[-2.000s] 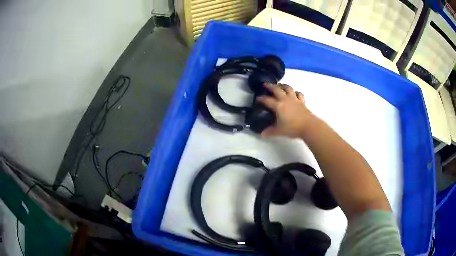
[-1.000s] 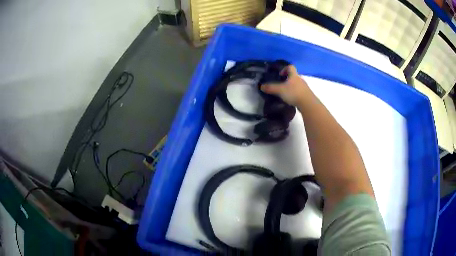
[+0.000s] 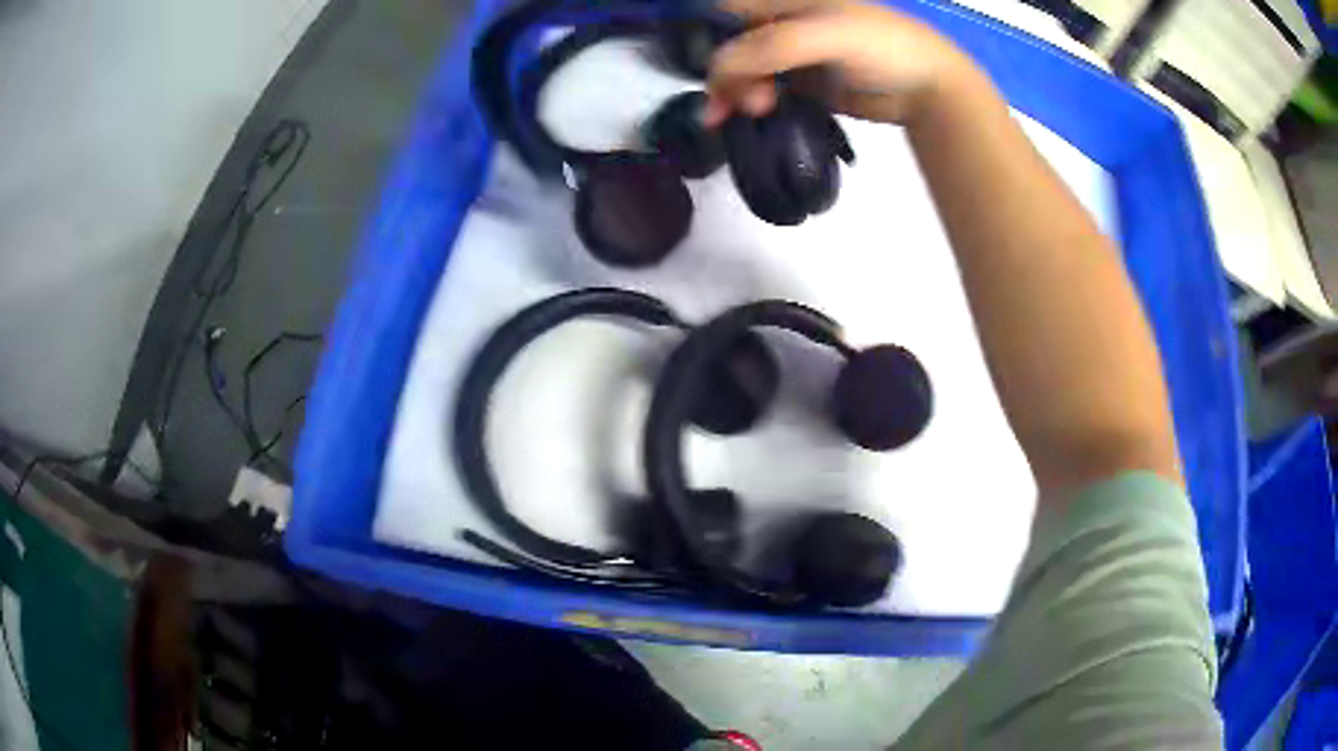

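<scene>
My right hand (image 3: 844,62) reaches into a blue tote (image 3: 330,484) at the top of the view. Its fingers are closed on a black headset at the ear cup (image 3: 785,159). Another round ear cup (image 3: 633,207) and curved headbands (image 3: 506,88) lie just left of the hand, blurred and overlapping, so I cannot tell which band belongs to the held cup. Two more black headsets lie lower in the tote: the left one's headband (image 3: 477,404) and the right one's headband (image 3: 668,426) overlap at the cups. My left hand is not in view.
A white liner (image 3: 939,294) covers the tote floor. Cables (image 3: 220,264) lie on the grey floor at left, near a white power strip (image 3: 261,496). Pale slatted furniture (image 3: 1233,191) stands at upper right. Another blue tote (image 3: 1291,587) is at right. Dark clothing shows below.
The view has shifted, so the tote and its contents sit higher and further left. The upper headsets' cups have spread apart, and my right hand has moved to a cup at their right side.
</scene>
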